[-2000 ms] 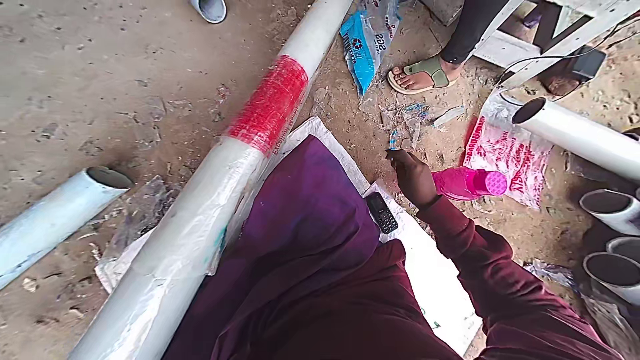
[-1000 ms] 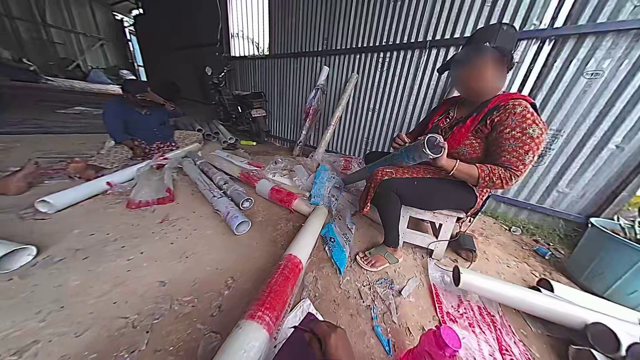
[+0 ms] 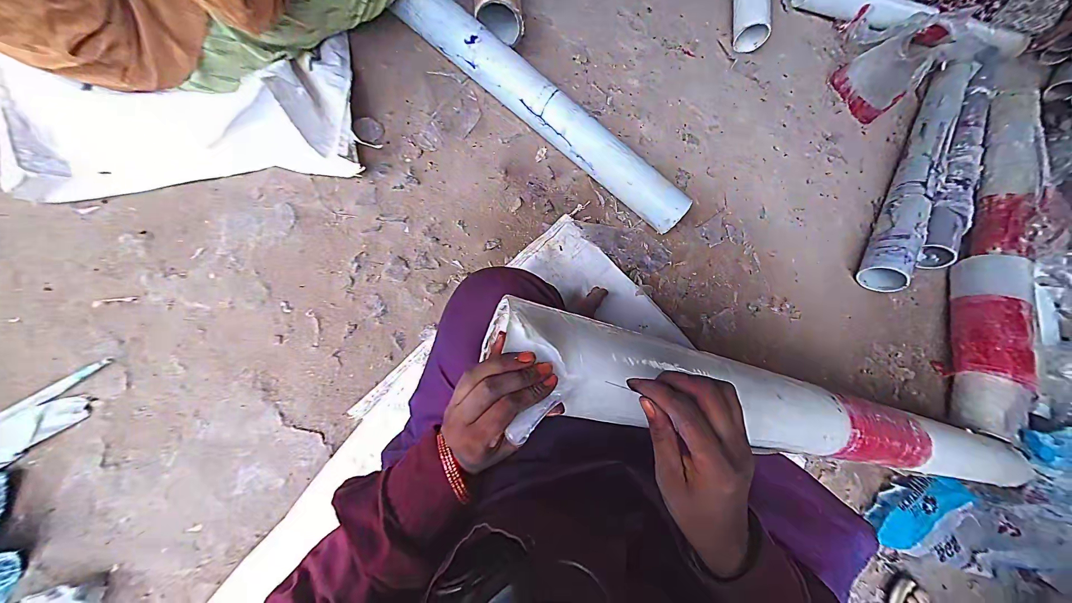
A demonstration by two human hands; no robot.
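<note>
Across my lap lies a white plastic pipe point(image 3: 779, 402) in clear plastic film, with a red band toward its far right end. My left hand point(image 3: 494, 406) grips the pipe's near left end, its fingers spread over gathered clear film point(image 3: 536, 410). Over the pipe's middle, my right hand point(image 3: 699, 444) pinches a thin, needle-like item point(image 3: 618, 385) between thumb and fingertips; its exact kind is not plain. The pipe's left end rests over my purple-clad knee.
A white sheet point(image 3: 293, 502) lies beneath me. A bluish pipe point(image 3: 578, 138) is on the dirt ahead. Right of it are grey pipes point(image 3: 913, 193), a red-banded pipe point(image 3: 992, 335) and a blue-printed plastic bag point(image 3: 921, 511). Cloth bundles point(image 3: 109, 42) sit on another sheet point(image 3: 167, 126) upper left.
The view has swung far to the left. My right hand was by the pink bottle two seconds ago; it is now over the pipe, and my left hand has come into view on the pipe's end.
</note>
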